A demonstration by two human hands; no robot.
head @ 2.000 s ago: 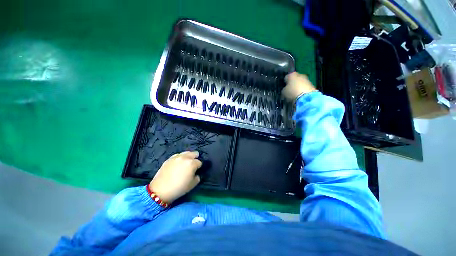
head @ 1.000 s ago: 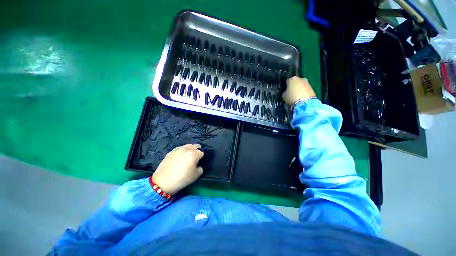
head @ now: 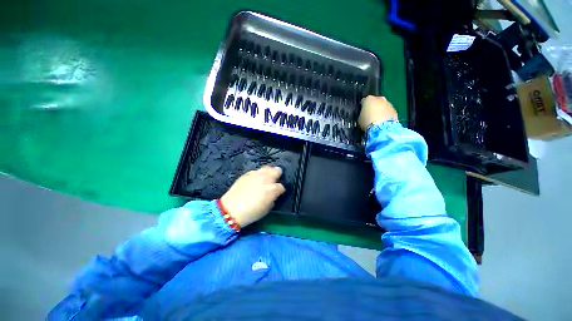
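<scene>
A stainless steel tray (head: 221,72) holds several rows of small black assembled pieces (head: 285,120). A divided black parts tray (head: 338,186) lies on its near side, with a loose heap of small black pieces (head: 219,157) in the left compartment. My left hand (head: 253,195) is over that compartment, near the divider; its fingertips are dark and partly hidden, so I cannot tell if it holds a piece. My right hand (head: 377,112) is at the right end of the steel tray, fingers pointing in; its fingertips are hidden in shadow.
A deep black bin (head: 495,160) with a white label and shiny dark contents stands at the right. A brown cardboard box (head: 538,106) is beyond it at the far right. Dark equipment is at the upper right. Everything on the bench lies on a green mat (head: 119,125).
My left hand has moved right and forward over the left compartment, closer to the divider. My right hand stays at the steel tray's right end. The trays sit slightly higher in view.
</scene>
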